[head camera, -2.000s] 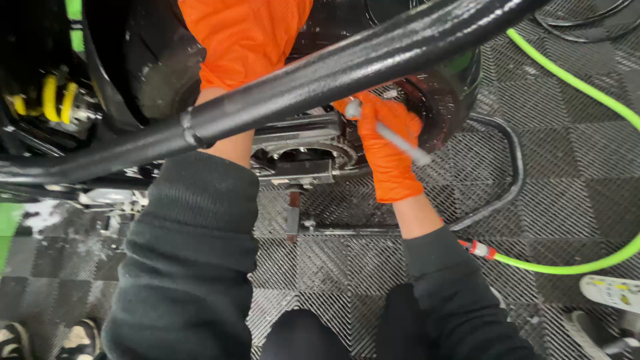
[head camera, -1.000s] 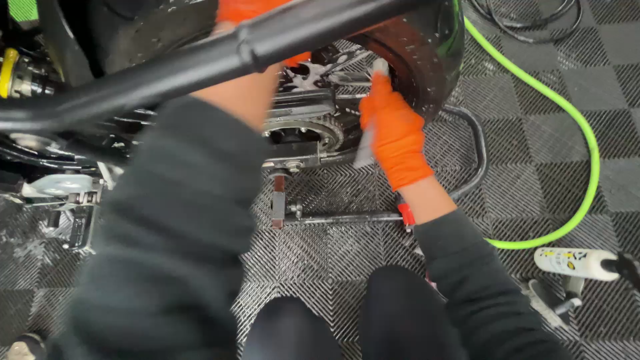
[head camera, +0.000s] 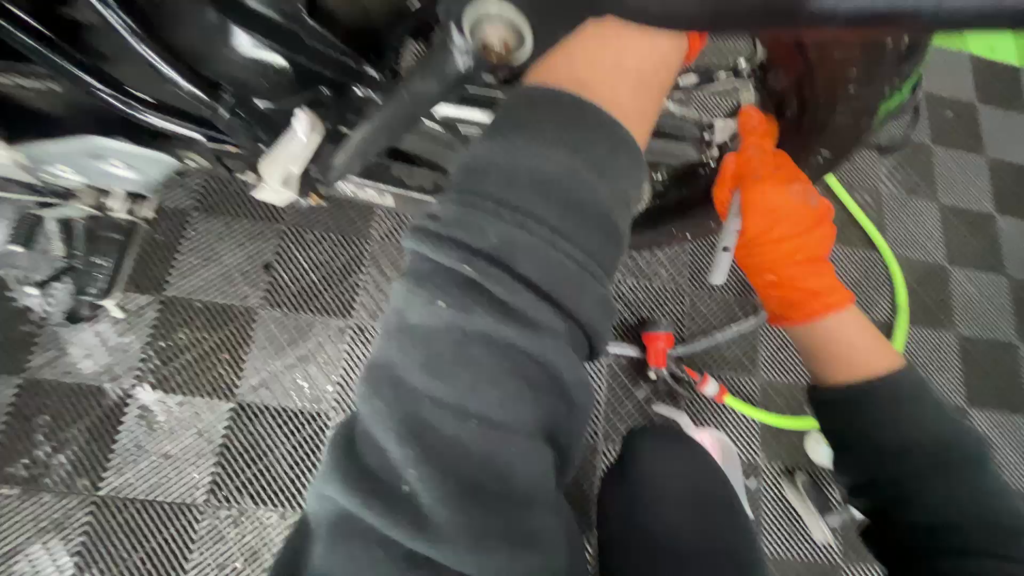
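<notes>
My right hand (head camera: 780, 216), in an orange glove, is closed around a brush with a light grey handle (head camera: 726, 240); the handle sticks out below my fingers and its head is against the wheel. The glossy black wheel (head camera: 832, 88), wet with drops, stands just above and beside this hand. My left arm reaches up over the metal parts of the vehicle, and only an orange edge of the glove on my left hand (head camera: 696, 46) shows; the rest is hidden behind the black frame tube (head camera: 800, 16).
A bright green hose (head camera: 880, 240) curves over the grey and black ribbed floor tiles (head camera: 216, 344). A red fitting (head camera: 658, 349) lies below the wheel. Part of a white and pink bottle (head camera: 720, 448) shows beside my knee. White suds are on the floor at left.
The view has shifted strongly. My right hand stays at the wheel with the light grey handle. My left hand has become mostly hidden behind the tube.
</notes>
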